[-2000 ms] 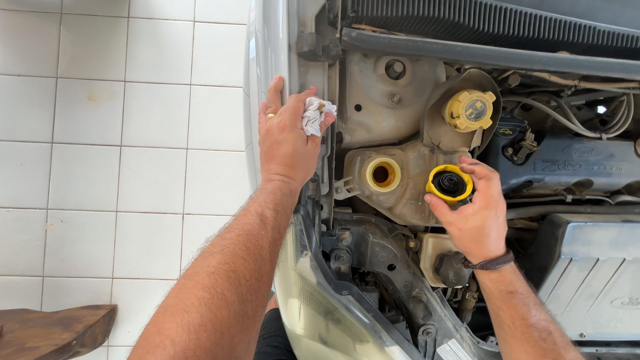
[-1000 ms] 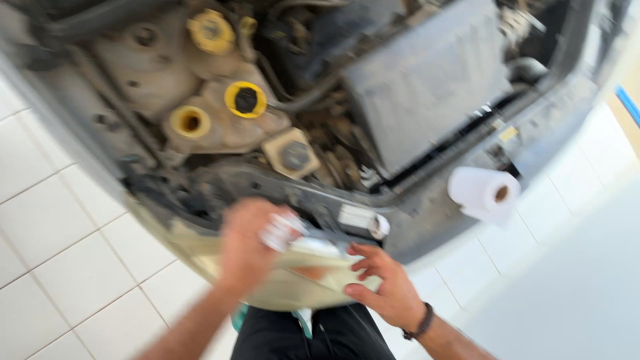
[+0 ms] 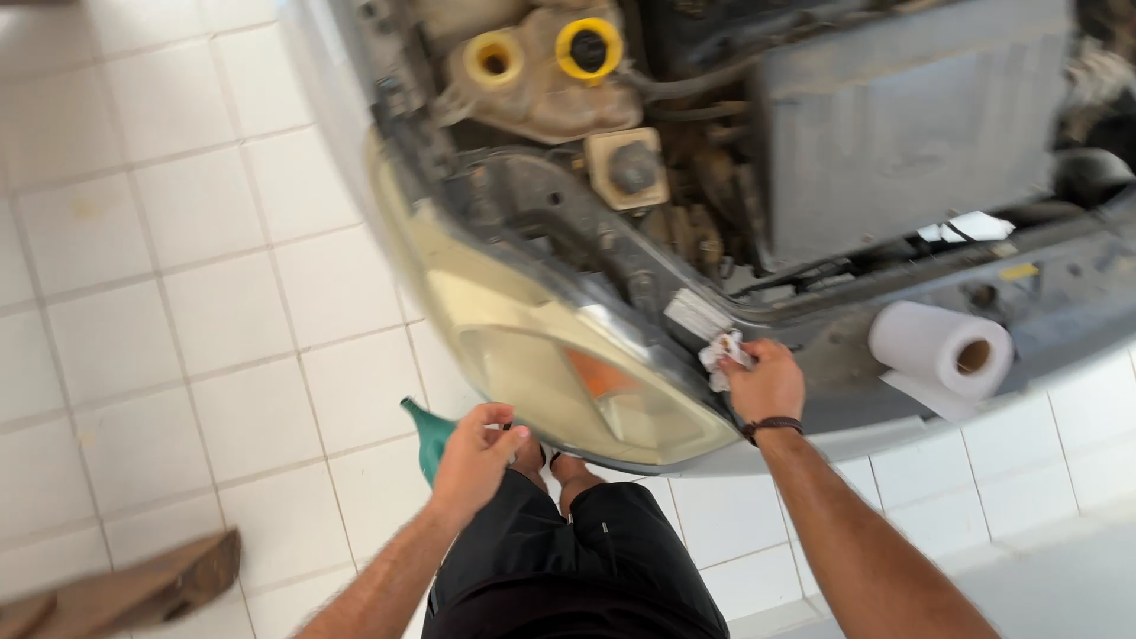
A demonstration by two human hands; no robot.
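Note:
A crumpled white paper wad with brown marks is held in the fingers of my right hand, over the front panel beside the headlight. My left hand is partly curled in front of my legs, near a green plastic funnel; whether it touches the funnel cannot be told. The yellow cap lies upside down on the coolant reservoir, to the right of the uncapped filler neck.
A white paper roll rests on the car's front panel, right of my right hand. The engine bay holds a square reservoir with a dark cap and a large grey cover. A wooden piece is at lower left, over the tiled floor.
The paper wad has passed from my left hand to my right. My left hand has moved off the headlight to the left. The yellow cap, held by my right hand at first, sits on the reservoir.

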